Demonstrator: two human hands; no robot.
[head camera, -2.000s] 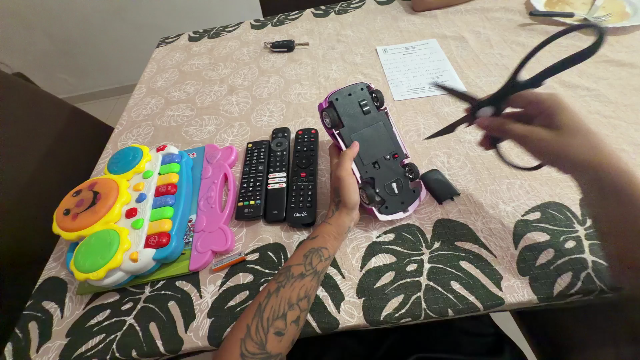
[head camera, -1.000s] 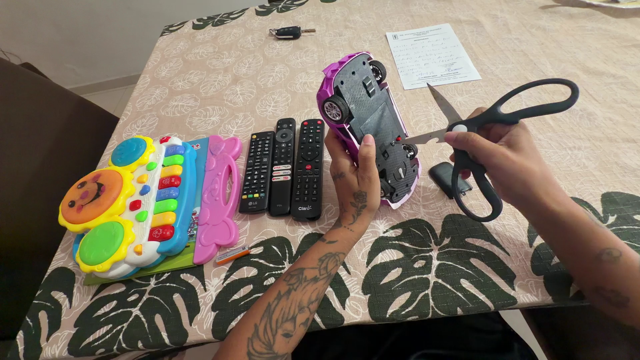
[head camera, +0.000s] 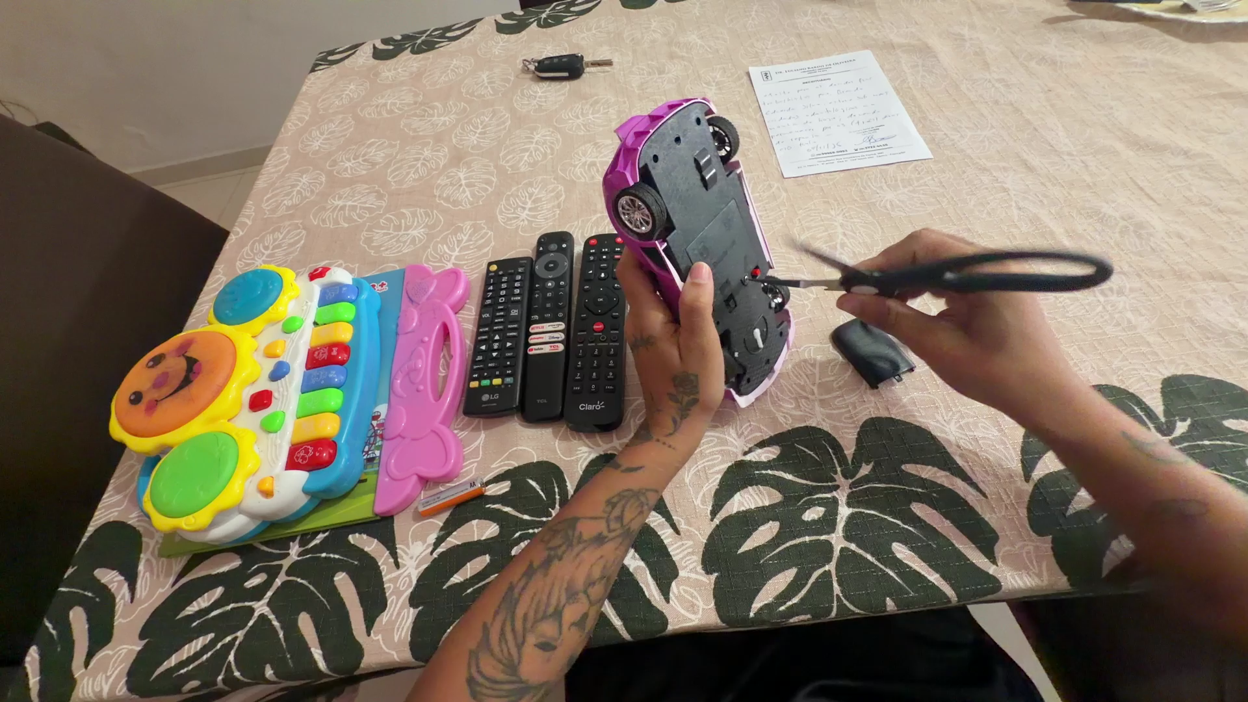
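Note:
My left hand grips a purple toy car by its side, the black underside turned toward me and the body tilted up off the cloth. My right hand holds black-handled scissors with the blades spread. One blade tip meets the underside near a small red part, beside a wheel; the exact contact is too small to tell. A black plastic piece lies on the cloth below the scissors.
Three remote controls lie side by side left of the car. Farther left are a colourful toy keyboard, a pink plastic handle piece and an AA battery. A car key and a written sheet lie toward the back of the patterned tablecloth.
Two seconds ago the scissors were apart from the car; now a blade tip is at its underside. My left hand has raised and tilted the car.

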